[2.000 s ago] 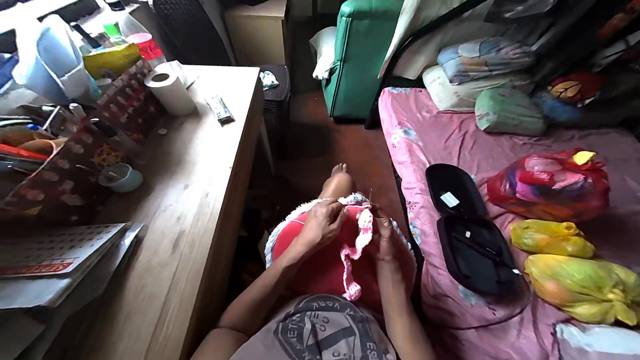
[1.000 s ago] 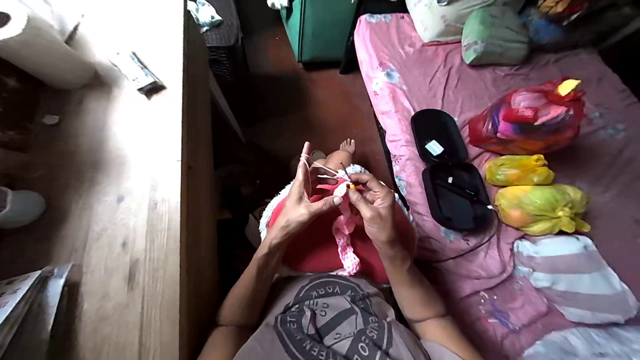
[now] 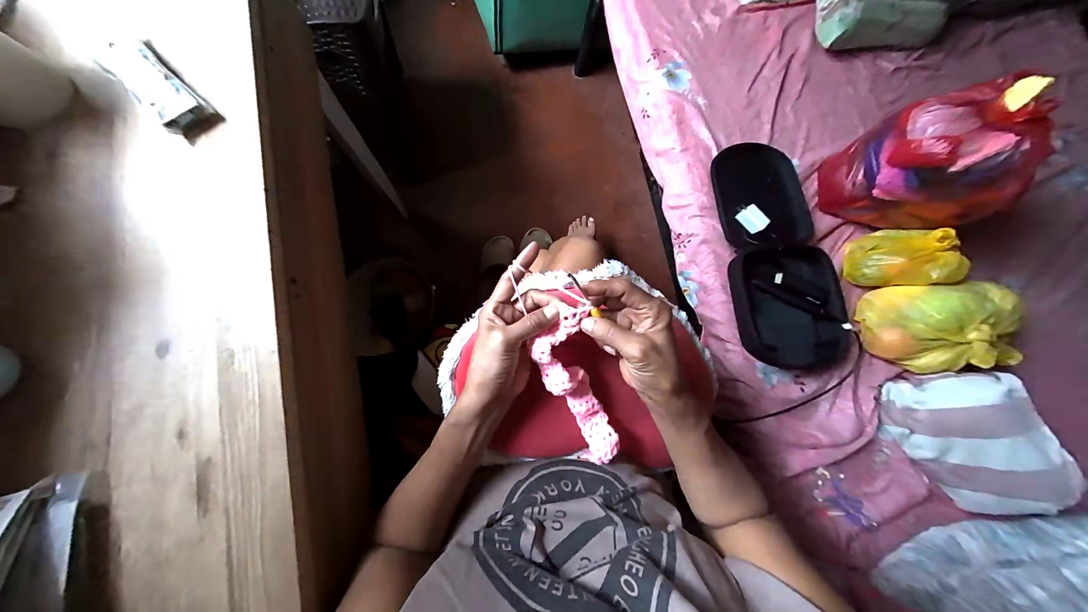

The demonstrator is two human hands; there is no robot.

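Note:
A twisted strip of pink crochet work (image 3: 578, 393) hangs down over a red cushion with a fluffy white edge (image 3: 625, 425) on my lap. Its top end is pinched between the thumb and fingers of my left hand (image 3: 510, 327), and pale yarn runs around the raised index finger. My right hand (image 3: 633, 331) grips a crochet hook (image 3: 595, 313) with a yellow part, held at the top of the strip. The hook's tip is too small to make out clearly.
To the right, a pink bedsheet (image 3: 731, 93) carries an open black case (image 3: 786, 306), a red plastic bag (image 3: 935, 157), yellow bags (image 3: 939, 327) and a striped cloth (image 3: 977, 442). At left is a wooden table (image 3: 212, 382) with a small packet (image 3: 170, 93). A green case (image 3: 540, 25) stands on the floor.
My left index finger, raised high with yarn a second ago, is now lower and nearer the work. The hands have come closer together than in that frame. The view has tilted down since the first frame.

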